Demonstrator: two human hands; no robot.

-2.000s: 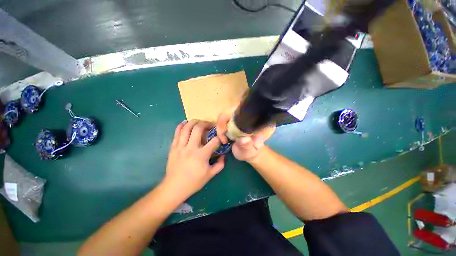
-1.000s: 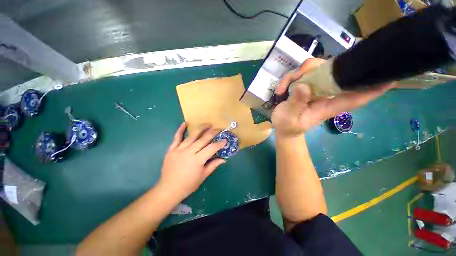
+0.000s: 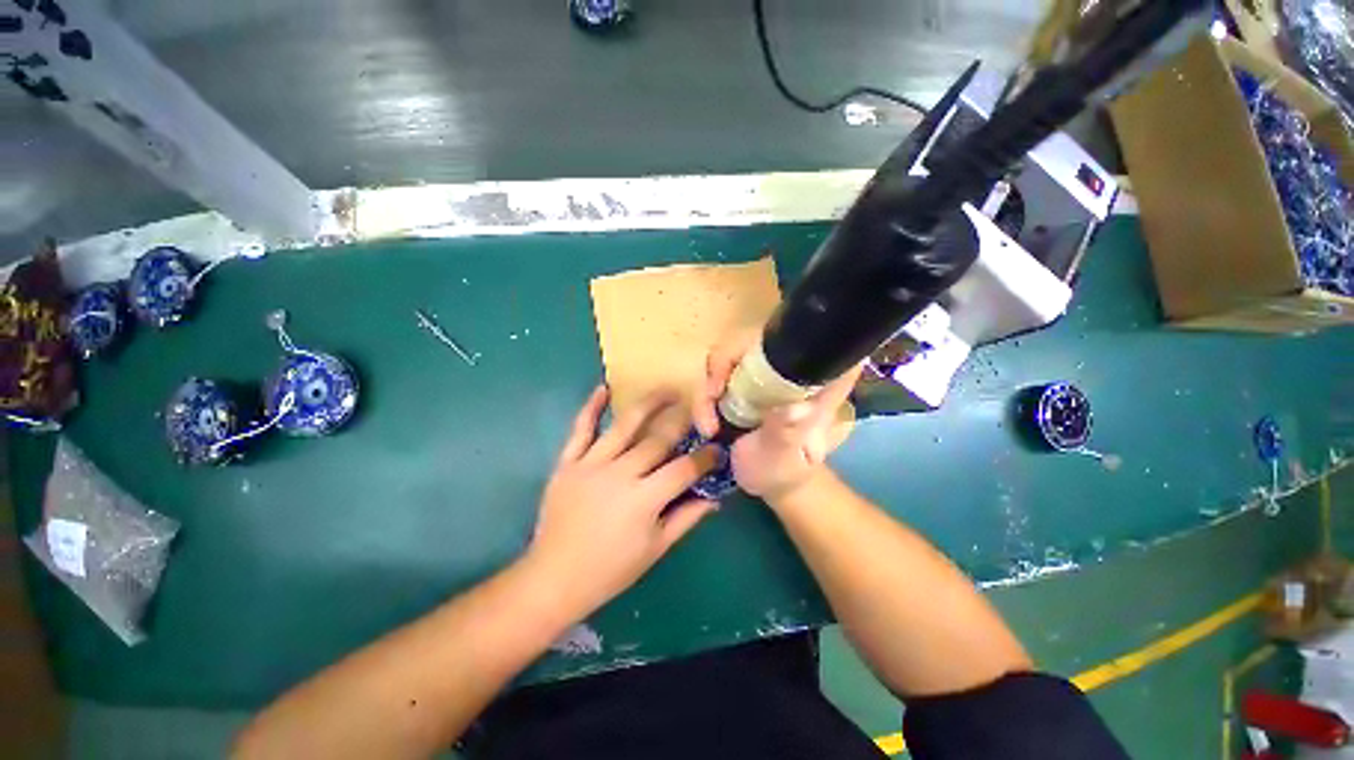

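A round blue-and-white patterned unit (image 3: 716, 472) lies on the lower part of the tan cardboard piece (image 3: 686, 319), mostly hidden by my hands. My left hand (image 3: 616, 483) is bare and holds the unit from the left with its fingers. My right hand (image 3: 780, 438) is bare and grips the cream nose of the black electric screwdriver (image 3: 869, 282), which leans down from the upper right. Its tip is at the unit, hidden by my fingers. The white-grey screw feeder (image 3: 1025, 260) stands behind the screwdriver, partly covered by it.
Several patterned units (image 3: 312, 392) lie at the left, near a grey bag (image 3: 101, 542) and a dark red-brown bag (image 3: 36, 342). A thin metal pin (image 3: 446, 339) lies mid-left. A dark blue unit (image 3: 1063, 417), a small loose part (image 3: 1268, 440) and an open parts carton (image 3: 1210, 223) are at the right.
My right hand has brought the screwdriver from the feeder back to the unit. My left hand has stayed on the unit. The view has shifted, and a unit now shows on the conveyor at the top.
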